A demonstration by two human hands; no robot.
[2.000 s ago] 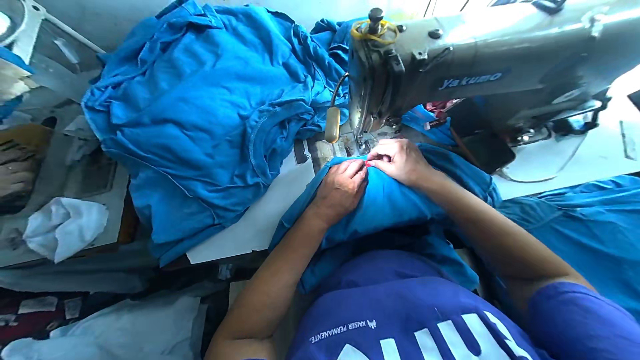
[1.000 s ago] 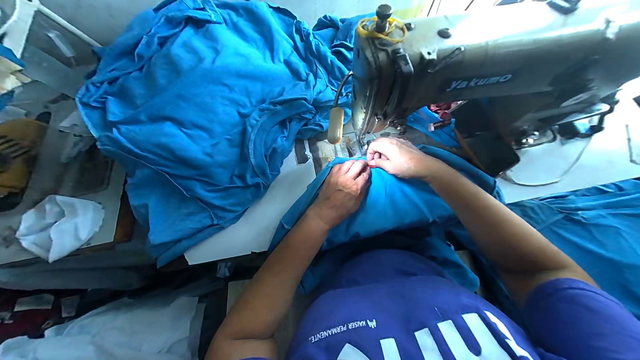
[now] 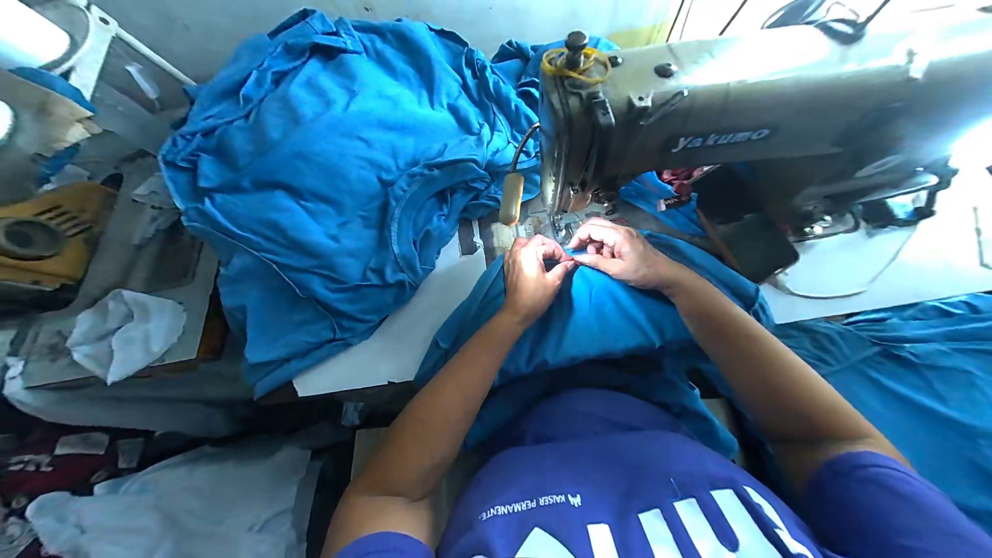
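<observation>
A Yakumo sewing machine point(image 3: 721, 116) stands at the upper right, its needle and presser foot point(image 3: 559, 225) just beyond my fingertips. Blue fabric point(image 3: 597, 310) drapes from the machine bed toward my lap. My left hand point(image 3: 535, 275) pinches the fabric's upper edge between thumb and fingers. Close beside it, my right hand point(image 3: 620, 252) pinches the same edge, the two thumbs almost touching. The fingers partly hide the edge and the foot area. A small tan lever or tag point(image 3: 511, 199) hangs from a wire left of the needle.
Blue shirts point(image 3: 333, 155) lie heaped left of the machine on the white tabletop point(image 3: 387, 349). More blue cloth point(image 3: 907, 372) spreads at right. A dark flat object point(image 3: 748, 225) sits under the machine arm. A white cloth point(image 3: 126, 333) and a yellow tool or machine part point(image 3: 54, 232) lie far left.
My left hand's fingers have shifted, and its thumb now shows pinching the edge beside my right hand. The blue fabric stays held at the machine.
</observation>
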